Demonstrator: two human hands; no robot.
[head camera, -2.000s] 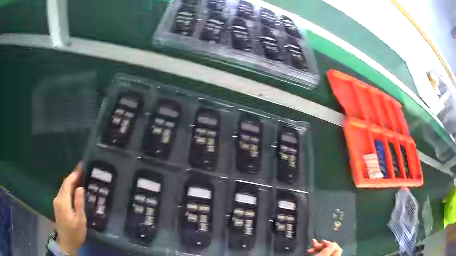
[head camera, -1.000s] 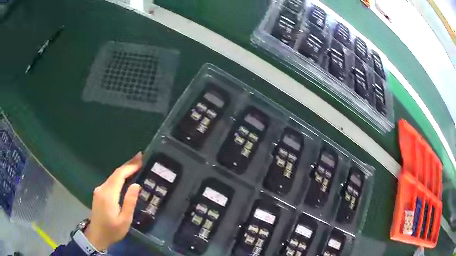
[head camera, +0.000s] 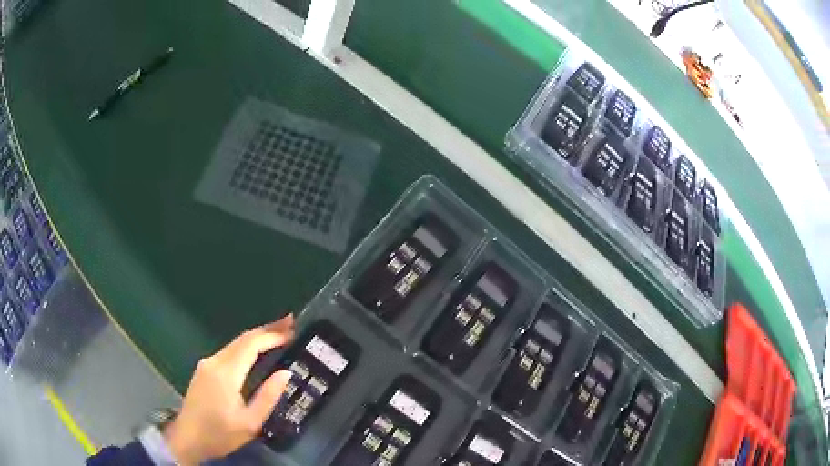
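Observation:
A clear blister tray (head camera: 405, 339) lies at a slant in front of me, its lower part cut off by the bottom edge. Its pockets hold black phone housings (head camera: 473, 319), back side up, with white or grey labels and silver slots. My left hand (head camera: 223, 396) holds the tray's left edge, its thumb beside the lower-left housing (head camera: 311, 387); the fingertips under the rim are hidden. My right hand is out of the picture. A translucent liner sheet (head camera: 289, 173) with a grid of black dots lies beyond the tray, upper left.
A slim black pen (head camera: 130, 85) lies at the upper left. A pale rail (head camera: 510, 196) runs behind the tray, with stacked trays of housings (head camera: 628, 177) beyond. An orange-red box (head camera: 757, 391) stands at the right, partly cut off. Bluish-black rows (head camera: 27, 259) show below the left table edge.
The view has swung left, so the liner sheet and pen now show more fully, and the orange-red box is cut off. My left hand stays at the tray's left edge. The right hand has left the picture.

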